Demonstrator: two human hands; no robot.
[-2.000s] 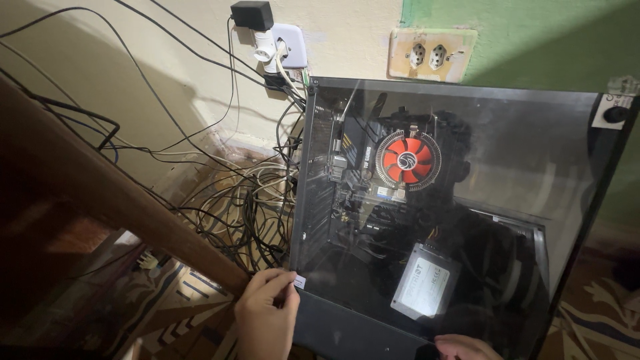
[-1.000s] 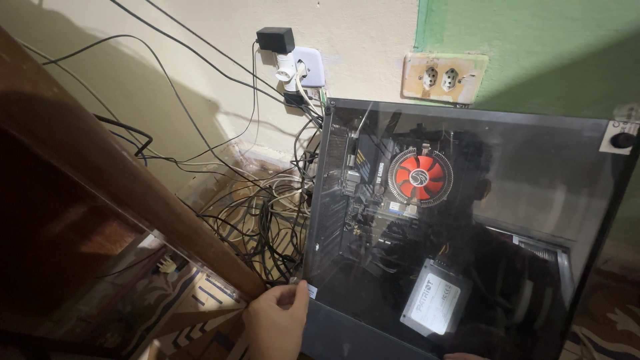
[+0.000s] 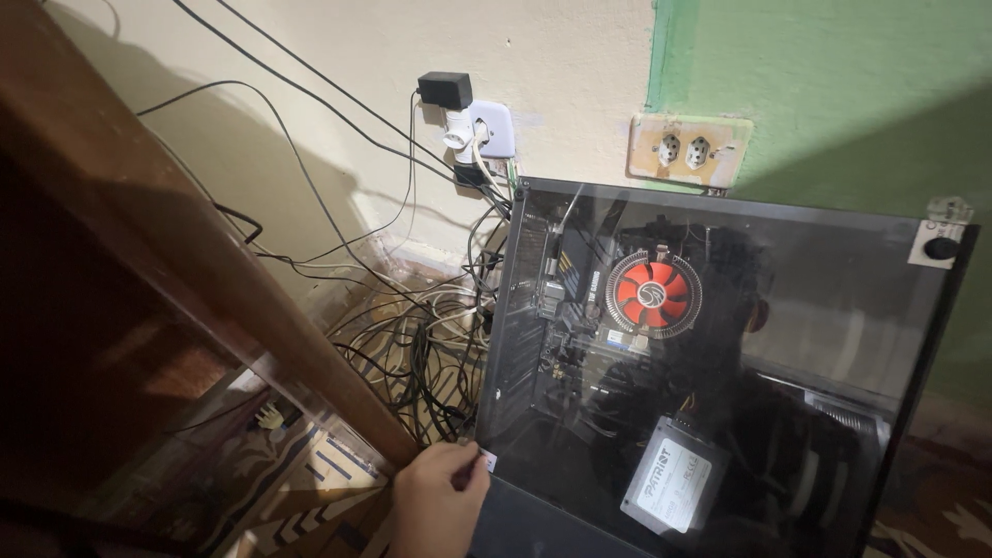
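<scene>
A black desktop computer case (image 3: 511, 508) with a clear side panel (image 3: 837, 279) stands below the wall outlets. My left hand (image 3: 440, 496) is at the panel's lower left corner, thumb and forefinger pinched together beside a small label (image 3: 488, 460); whether something is between the fingertips cannot be told. Through the panel show a red CPU cooler fan (image 3: 653, 294), a motherboard and a Patriot solid-state drive (image 3: 670, 480). A black knob (image 3: 940, 248) sits at the panel's upper right corner. Dark reflections cover the panel's right half. My right hand is out of view.
Tangled cables (image 3: 422, 364) lie on the floor behind the case's left side. A wooden furniture edge (image 3: 256, 310) slants across the left. A black power adapter (image 3: 445, 91) and plugs fill a white wall outlet (image 3: 500, 132); a second, double outlet (image 3: 690, 151) is on the wall.
My right hand, seen at the bottom edge two seconds ago, has left the view. My left hand remains by the case's lower left corner.
</scene>
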